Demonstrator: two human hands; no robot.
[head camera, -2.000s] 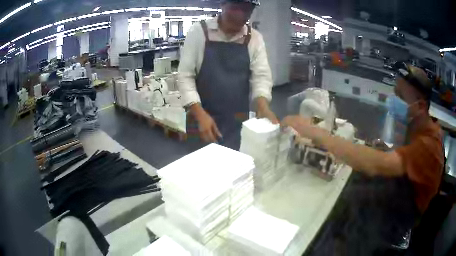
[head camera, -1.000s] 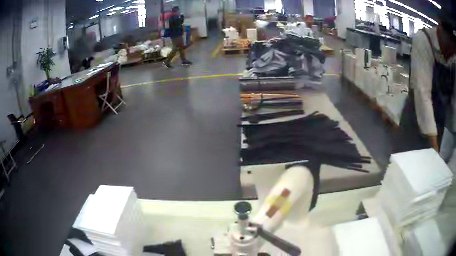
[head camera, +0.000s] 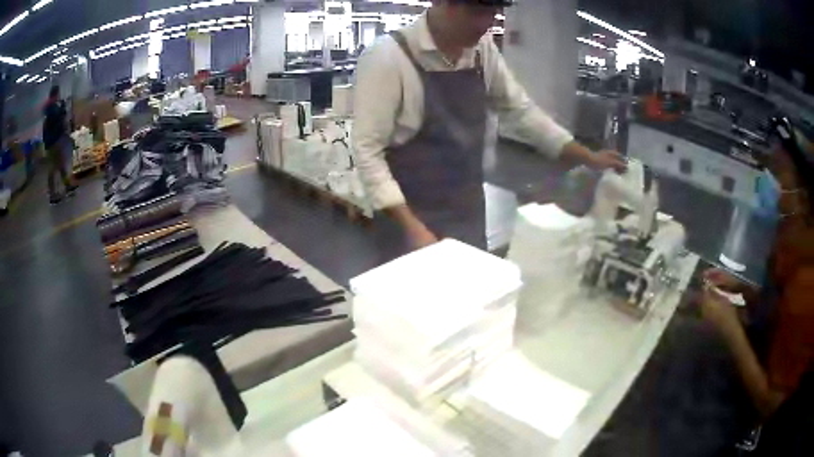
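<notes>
Neither of my hands is in the picture. A tall stack of white panels (head camera: 435, 317) stands on the pale worktable (head camera: 589, 335) in front of me. A low pile of white panels (head camera: 528, 390) lies to its right, and another low pile (head camera: 361, 434) lies at the bottom edge, cut off. The cream-white machine arm (head camera: 183, 402) with a brown and yellow tape patch (head camera: 168, 430) shows at the lower left. The rest of this machine is mostly out of view.
An aproned person (head camera: 446, 134) stands behind the table, one hand near the second machine (head camera: 629, 259). Another white stack (head camera: 546, 250) stands beside that machine. A person in orange (head camera: 785, 294) is at the right. Black strips (head camera: 219, 299) lie fanned on the back bench.
The view swung left, then back right. Since the first frame, the aproned person has moved one hand from the farther stack to the second machine, and the person in orange has drawn their arm back.
</notes>
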